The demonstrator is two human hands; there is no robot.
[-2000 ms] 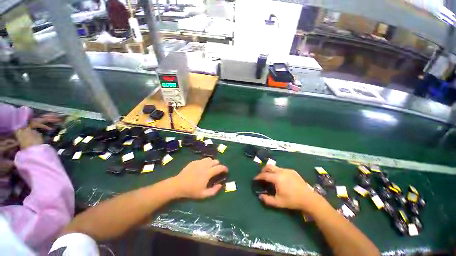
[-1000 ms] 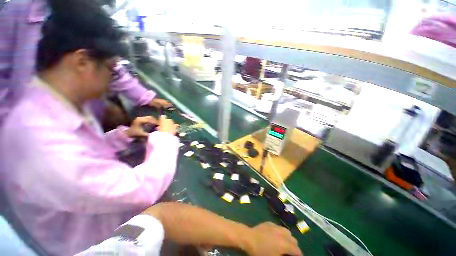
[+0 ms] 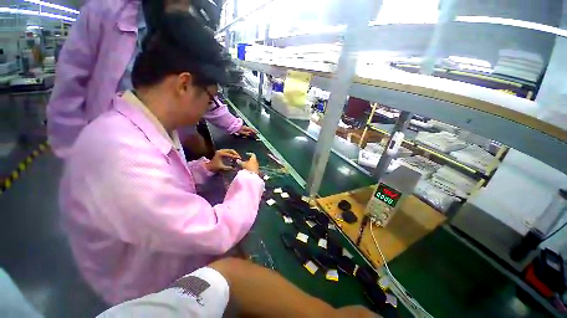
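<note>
A pile of black electronic units [image 3: 320,227] with pale and yellow-edged tabs lies on the green belt [image 3: 261,242], right of centre. My left forearm reaches in along the bottom edge. My left hand [image 3: 357,312] is cut off by the bottom edge at the near end of the pile; its fingers and anything in them are hidden. My right hand is out of the picture. The power supply [image 3: 387,195], with red and green digits, stands on a wooden board [image 3: 413,227] beyond the pile, a white lead running down from it.
A person in pink [image 3: 149,186] sits close on the left, hands at a small object over the belt. Another person in pink [image 3: 93,68] stands behind. A metal post [image 3: 332,112] and shelf [image 3: 460,102] rise beyond the belt. Two black round parts [image 3: 347,211] lie on the board.
The view has swung left and up from the belt. The right-hand pile and my right hand have left the picture. My left hand has slipped to the bottom edge.
</note>
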